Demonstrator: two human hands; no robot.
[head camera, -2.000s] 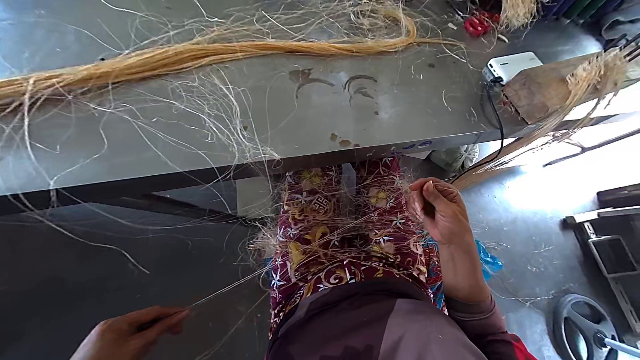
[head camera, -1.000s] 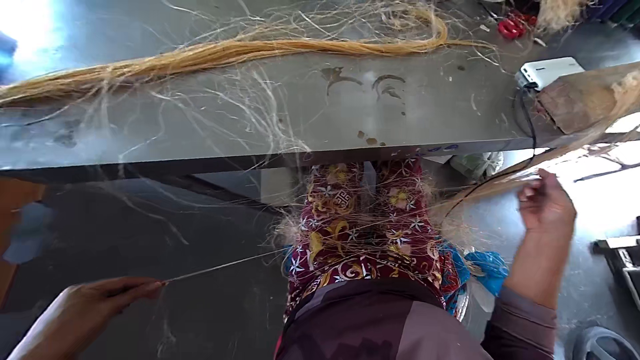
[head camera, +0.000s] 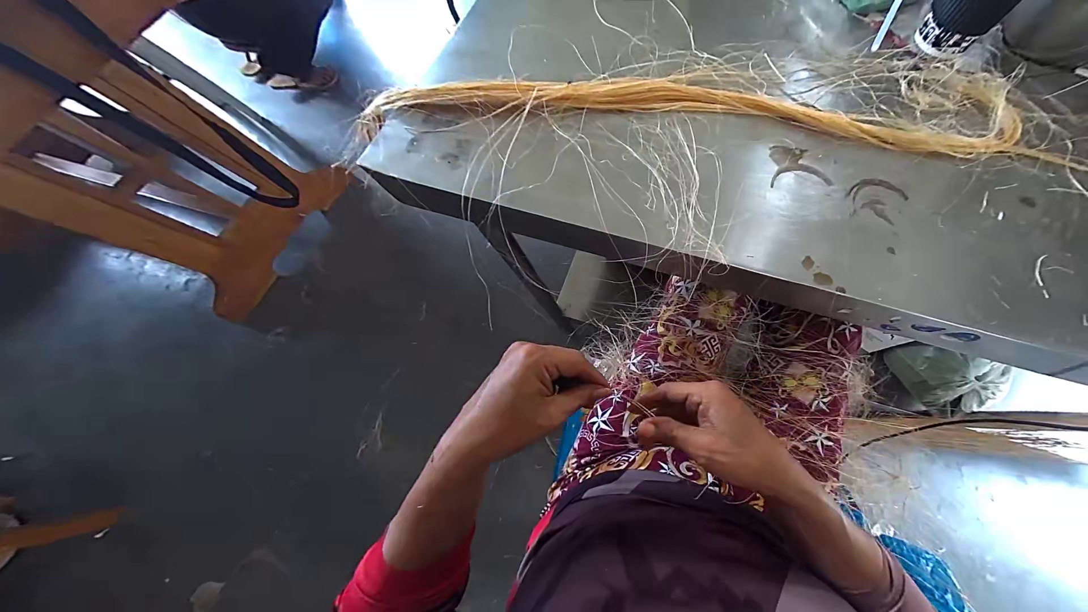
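My left hand (head camera: 544, 391) pinches a thin pale fibre strand between thumb and forefinger, over the lap. Just to its right, my right hand (head camera: 705, 425) has thumb and forefinger close together on the same thin strand or its end. The two fingertips are a short distance apart above patterned maroon cloth (head camera: 693, 340), on which loose fibres lie. A long bundle of golden plant fibre (head camera: 663, 96) runs across the metal table (head camera: 739, 204), and loose pale strands (head camera: 680, 178) hang from it over the table's front edge.
A wooden chair (head camera: 246, 246) with a dark strap stands at the left. Another person's feet (head camera: 293, 81) show beyond it. A dark cup-like object (head camera: 952, 30) is at the table's back right. Below the table's right side are a plastic bag (head camera: 948, 374) and a black cable (head camera: 952, 423).
Both hands, wide apart one second ago, have come together over the lap. The view has swung strongly to the left, bringing in the chair and the person's feet.
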